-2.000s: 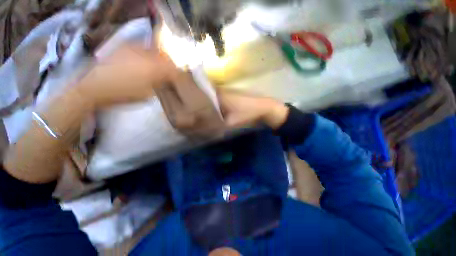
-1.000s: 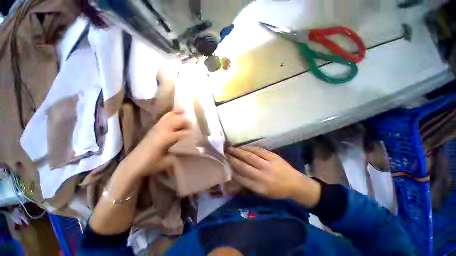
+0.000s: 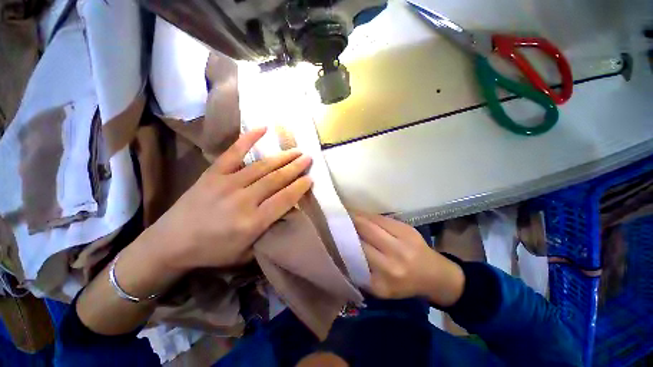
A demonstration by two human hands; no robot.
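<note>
A brown fabric panel (image 3: 304,261) with a white strip (image 3: 335,208) along its right edge runs from under the bright lamp towards me. The sewing machine head (image 3: 315,36) is above its far end; glare hides the needle area. My left hand (image 3: 233,204) lies flat on the panel, fingertips near the white strip. My right hand (image 3: 401,258) holds the lower right edge of the white strip between thumb and fingers; the thumb is partly hidden. Scissors with a red and a green handle loop (image 3: 517,115) lie right of the machine head.
A heap of brown and white garment pieces (image 3: 61,161) lies at the left and hangs over the edge. The white table (image 3: 429,172) has its front edge crossing at the right. A blue lattice crate (image 3: 573,261) with cloth pieces stands below at the lower right.
The view has come closer to the machine. My left hand has flattened onto the panel. The white strip now shows stretched from the lamp to my right hand, and the brown flap hangs lower.
</note>
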